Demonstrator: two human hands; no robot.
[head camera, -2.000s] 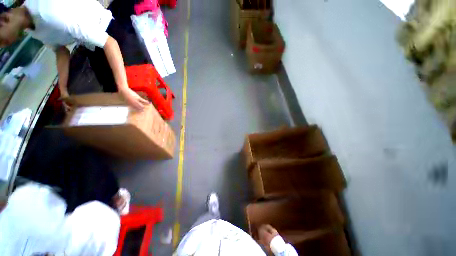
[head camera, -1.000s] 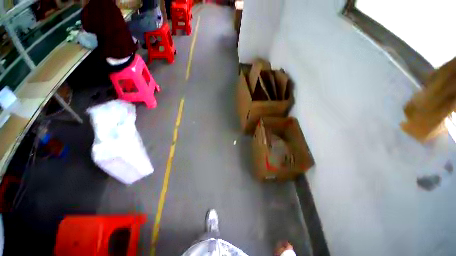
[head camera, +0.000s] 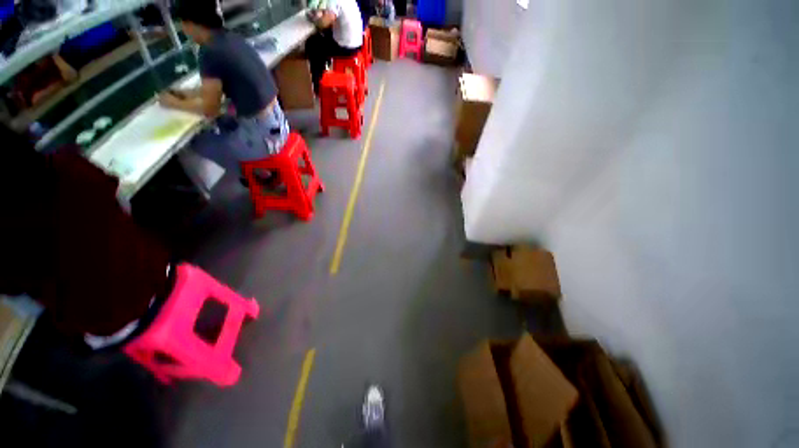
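Neither of my hands is in the picture. My shoe (head camera: 374, 407) shows at the bottom middle on the grey floor, right of the yellow line (head camera: 357, 188). Nearest at the lower right is an open brown carton (head camera: 486, 398) with raised flaps and flat cardboard pieces in it. A smaller brown carton (head camera: 533, 275) stands just beyond it against the pale wall. Nearest at the left is a pink plastic stool (head camera: 194, 328) with a person in a dark red top seated on it.
A red stool (head camera: 285, 179) holds a person in a grey top at the long bench (head camera: 144, 140). Another red stool (head camera: 340, 103) stands farther up the line. A white wall corner (head camera: 491, 197) juts out at the right, with a carton (head camera: 473, 114) beyond it.
The view has moved forward along the aisle. The pink stool and cartons are nearer, and the white bag has left the picture. The hand seen at the lower right edge before is gone.
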